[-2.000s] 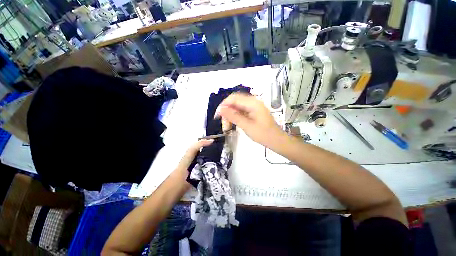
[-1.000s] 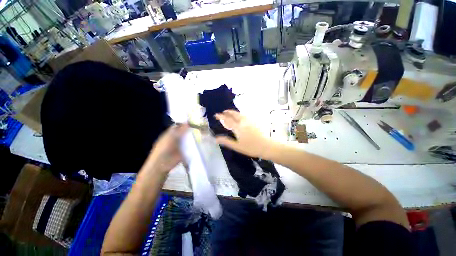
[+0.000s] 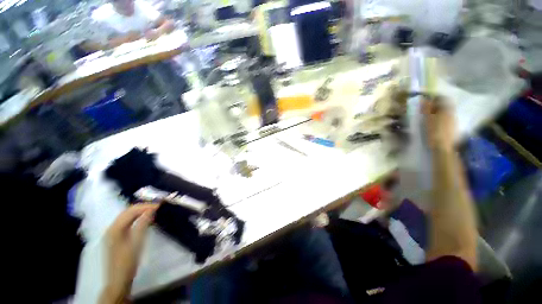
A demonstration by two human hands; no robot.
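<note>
The black garment piece (image 3: 181,222) with black-and-white patterned parts lies slantwise on the white table, left of the sewing machine. My left hand (image 3: 128,228) pinches its left edge between thumb and fingers. My right hand (image 3: 438,119) is stretched far out to the right end of the table, beside upright pale strips (image 3: 416,74). It is blurred, and I cannot tell whether it holds anything.
The sewing machine head (image 3: 220,110) stands behind the piece. Tweezers (image 3: 291,146) and blue-handled snips (image 3: 320,141) lie on its bed. A black heap (image 3: 35,231) is at the left. A red object (image 3: 373,196) is under the table edge. A person (image 3: 128,18) sits at the back left.
The view has swung right. My right hand has moved from over the garment piece to the table's far right. My left hand has left the white strip and taken the black piece's edge.
</note>
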